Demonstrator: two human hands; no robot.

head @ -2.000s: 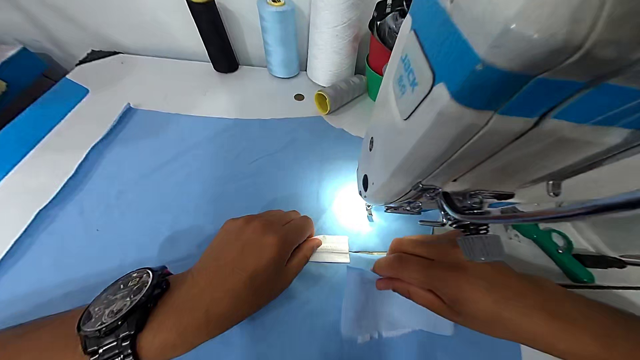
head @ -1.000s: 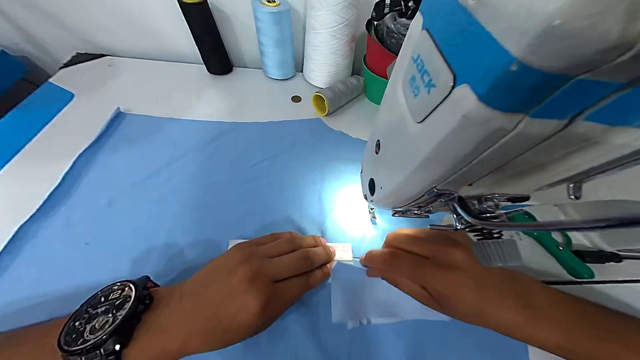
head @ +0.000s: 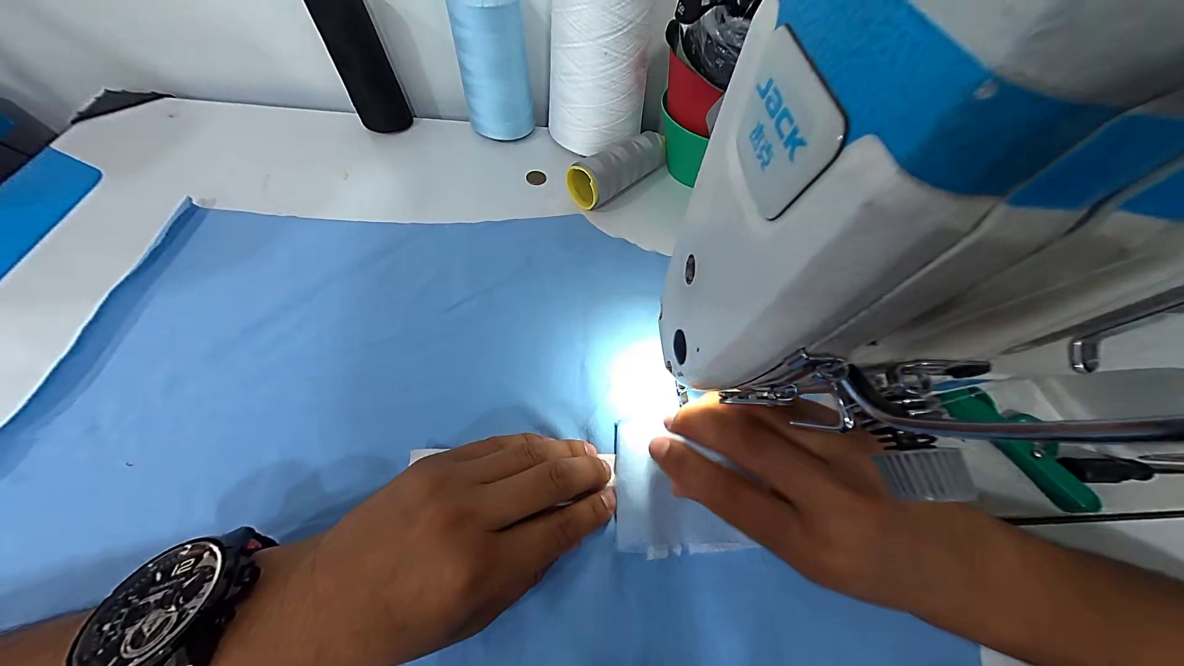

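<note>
Blue fabric [head: 370, 314] lies spread under the head of a Jack sewing machine [head: 832, 203]. My left hand [head: 490, 536], with a black watch on its wrist, presses flat on a narrow white strip [head: 427, 454] lying on the fabric; most of the strip is under the fingers. Just right of those fingertips is a small light-blue fabric piece [head: 661, 518] with a frayed lower edge. My right hand [head: 786, 481] rests at this piece's upper right, thumb and forefinger slightly apart near the lit needle area. Whether it pinches anything is unclear, as its other fingers are partly behind machine parts.
Black [head: 365, 74], light-blue [head: 495, 69] and white [head: 599, 74] thread spools stand at the back. A grey cone with a yellow rim [head: 615, 171] lies beside a green container [head: 684, 148] and a red one [head: 689, 92]. A green-handled tool [head: 1045, 462] lies right of the machine head.
The white strip's right end, in view between my hands earlier, is now mostly under my left fingers. My right hand has moved away from it, up toward the needle, and its thumb and forefinger have parted.
</note>
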